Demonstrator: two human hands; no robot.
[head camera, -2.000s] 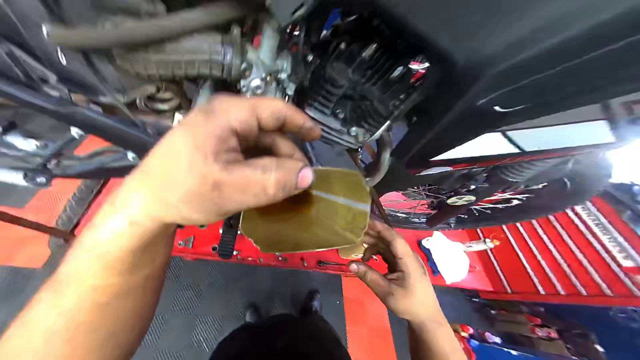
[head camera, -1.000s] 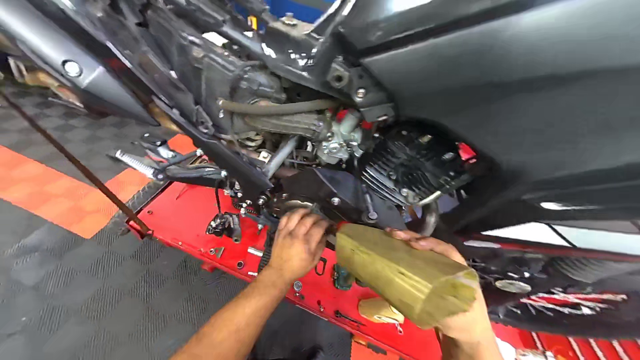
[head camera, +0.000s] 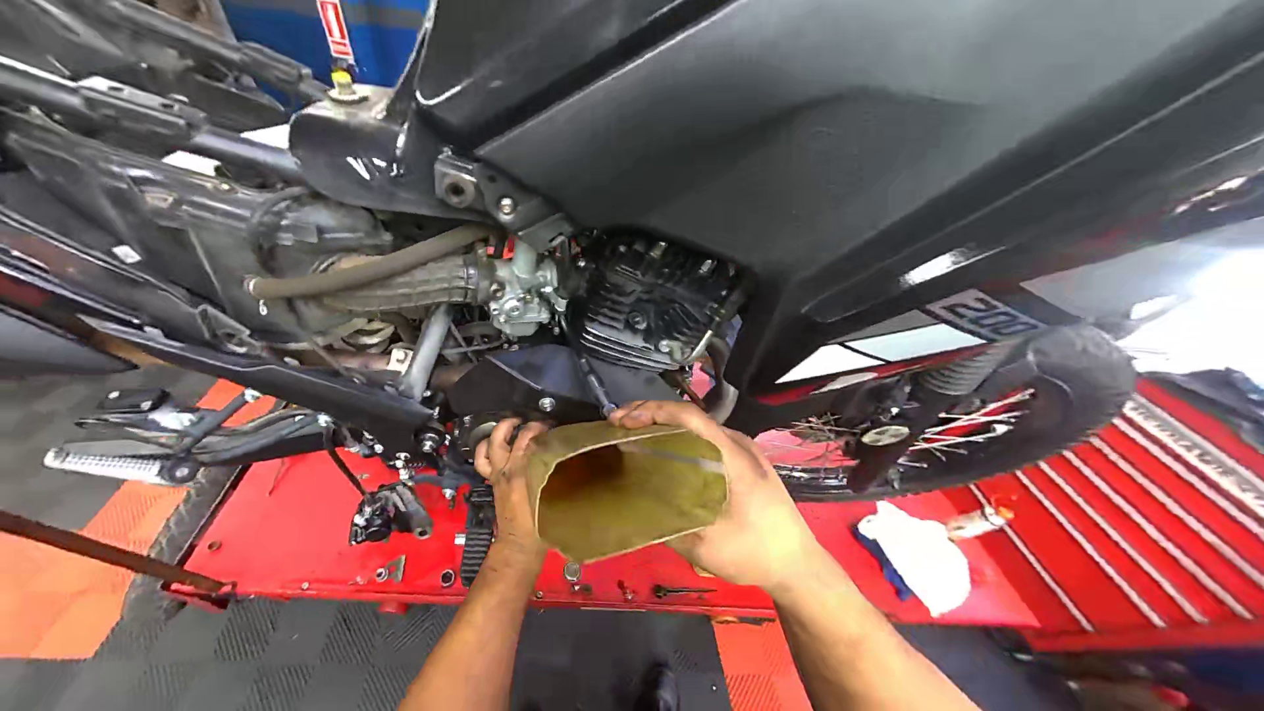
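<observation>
My right hand (head camera: 746, 494) grips a yellowish, translucent cut plastic container (head camera: 632, 494) from its right side, its wide open mouth facing me and dark inside. On its left side, the fingers of my left hand (head camera: 513, 484) rest by its far end, close to the lower part of the motorcycle's engine. Whether the left hand holds the container or only touches it, I cannot tell. Just above are a black engine cover (head camera: 538, 385), the finned cylinder (head camera: 652, 306) and the carburetor (head camera: 523, 296). The container's narrow far end is hidden.
The motorcycle stands on a red lift platform (head camera: 286, 523) holding small hardware, a black pedal-like part (head camera: 478, 533) and a hanging black caliper-like part (head camera: 390, 513). A white cloth (head camera: 918, 558) lies right. A footrest (head camera: 109, 464) juts out left. A rusty bar (head camera: 109, 553) crosses lower left.
The container has turned so its wide mouth faces me, after pointing to the lower right one second ago. Two seconds ago my left hand was raised above it. The view has shifted.
</observation>
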